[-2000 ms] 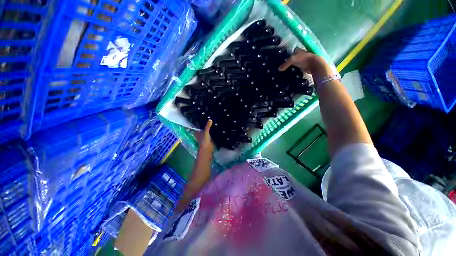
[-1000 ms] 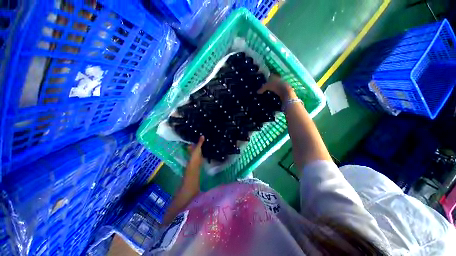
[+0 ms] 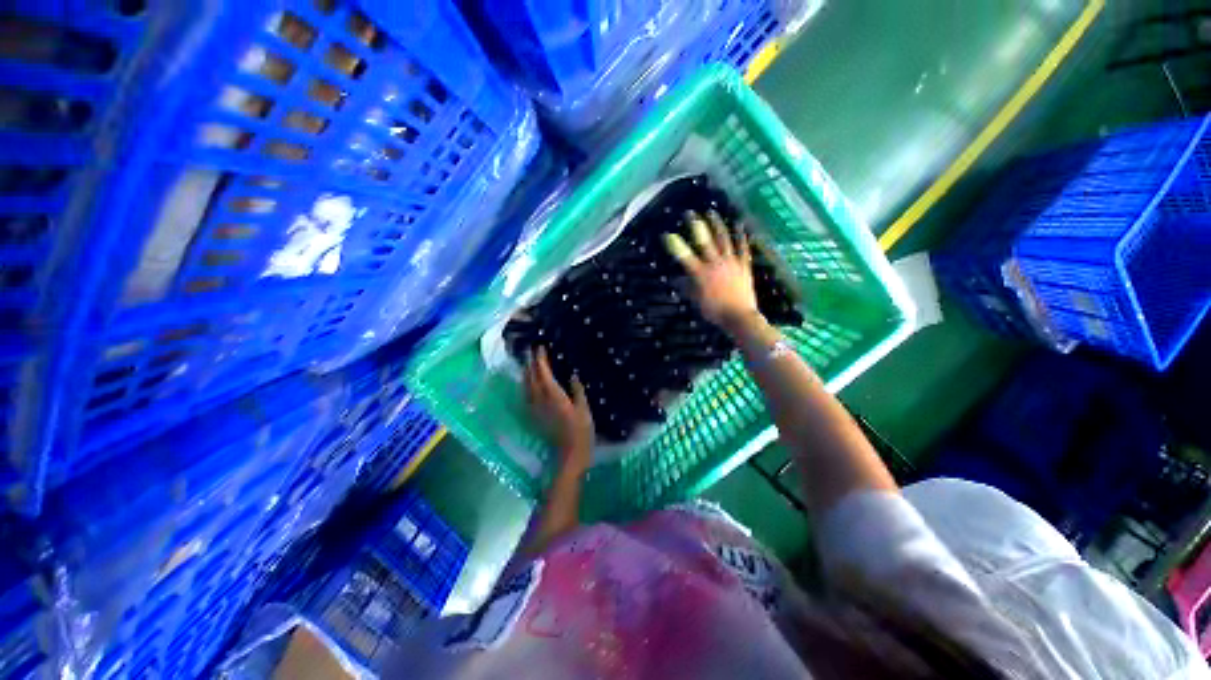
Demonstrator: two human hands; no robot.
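Note:
The green crate (image 3: 691,452) stands open in front of me. Inside it, black moulded parts (image 3: 638,319) lie in close rows on a white sheet (image 3: 494,348), whose edge shows at the left. My right hand (image 3: 720,275) lies on top of the parts with its fingers spread; some fingertips look yellow. My left hand (image 3: 558,408) rests at the near left edge of the rows, thumb and fingers apart. Neither hand is closed around a part. What lies under the sheet is hidden.
Film-wrapped blue crates (image 3: 252,253) form a wall at the left. An open blue crate (image 3: 1076,286) stands on the floor at the right, with a white sheet (image 3: 916,292) near it. Brown cardboard (image 3: 308,658) shows at bottom left, a pink rim (image 3: 1189,598) at bottom right.
The loaded sheet now sits lower in the green crate. My right hand has moved from the sheet's far right edge onto the parts and opened flat. My left hand's fingers have spread.

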